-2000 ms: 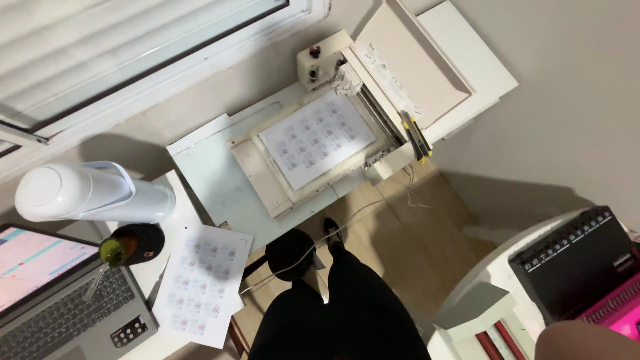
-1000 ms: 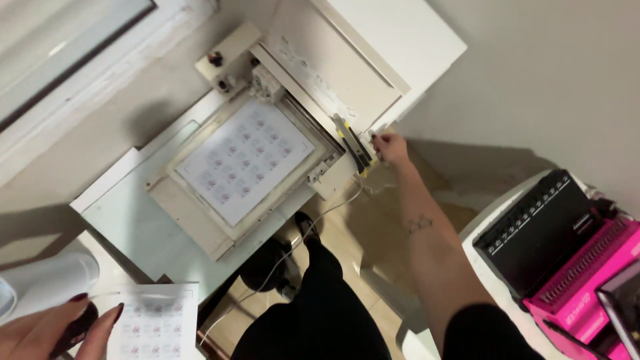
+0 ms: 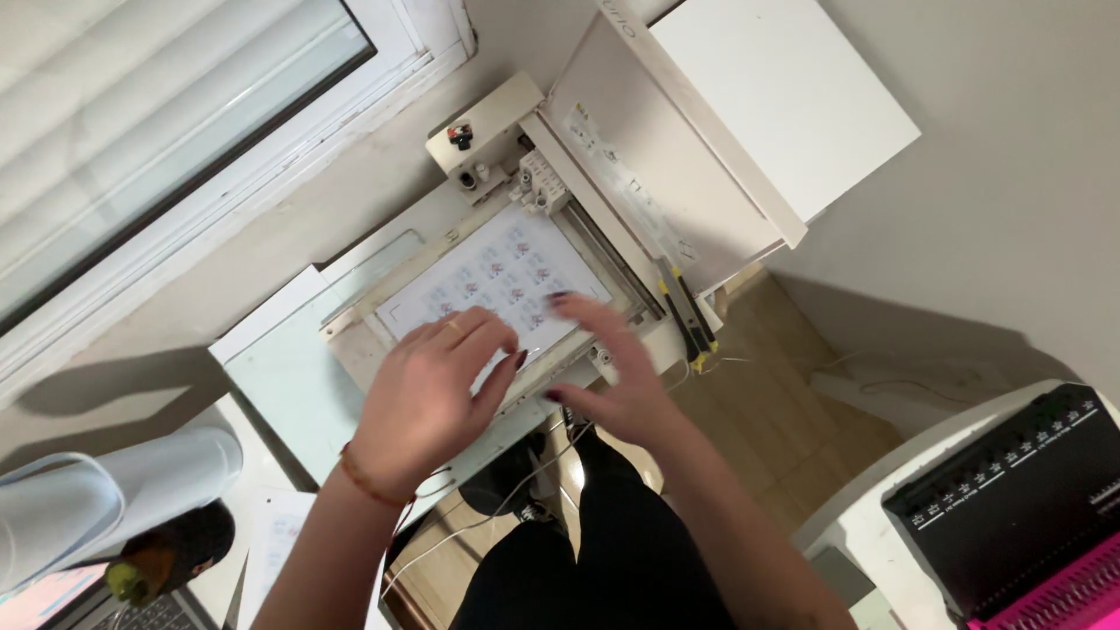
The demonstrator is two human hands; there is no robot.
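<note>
A printed sheet of small repeated pictures (image 3: 525,254) lies on the cutting mat of a desktop cutting machine (image 3: 486,109) with its lid raised. Over the sheet's lower left part is my left hand (image 3: 433,385), fingers curled and pointing down; whether it touches the paper or holds anything is unclear. My right hand (image 3: 612,376) hovers by the sheet's lower right edge, thumb and fingers apart, nothing in it. Two utility knives with black and yellow handles (image 3: 687,315) lie on the machine's right end. The carriage (image 3: 538,184) sits near the sheet's upper edge.
At lower left are a white pump flask (image 3: 175,472), a dark bottle (image 3: 184,547), part of a laptop (image 3: 166,612) and another printed sheet (image 3: 280,525). A black and pink binding machine (image 3: 1015,507) stands on the white table at right. A thin cable (image 3: 490,516) hangs near my legs.
My right hand has moved left from the machine's right end, by the knives, to the sheet. My left hand has come from the lower left over the mat. The view has shifted.
</note>
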